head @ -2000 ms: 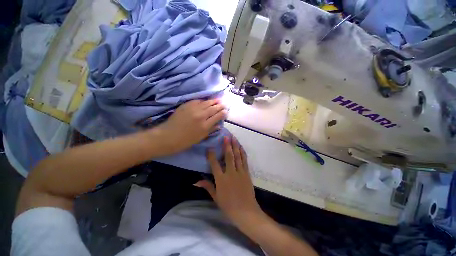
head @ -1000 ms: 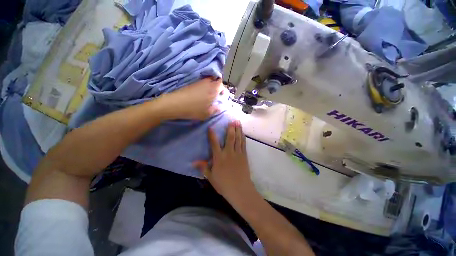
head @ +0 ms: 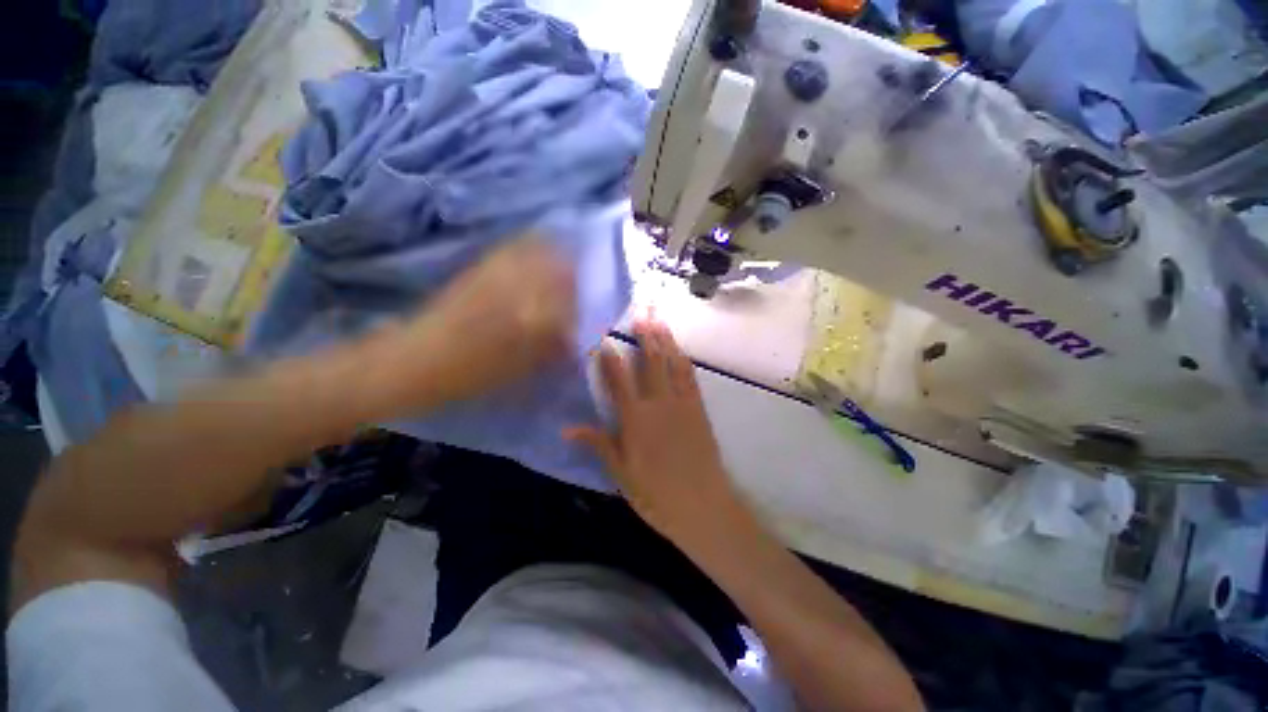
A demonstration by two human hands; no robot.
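Note:
A large light blue garment piece [head: 459,153] lies bunched in folds left of the needle, with a flatter part towards the table's front edge. My left hand [head: 522,313] is blurred over the cloth; whether its fingers grip the cloth cannot be told. My right hand [head: 647,397] lies flat, fingers apart, at the cloth's right edge, with fingertips just below the needle area. The presser foot and needle [head: 702,264] are under the lit left end of the off-white sewing machine [head: 918,223]. The cloth's edge lies just left of them.
Blue and green thread snips [head: 869,429] lie on the table [head: 779,459] right of my right hand. A crumpled whitish scrap [head: 1057,504] is under the machine's right end. More blue cloth [head: 1050,56] is heaped behind the machine and at the far left.
My left hand has moved left, away from the needle, and the cloth's edge beside it has shifted left too. My right hand stays near the needle, slightly further right in the picture.

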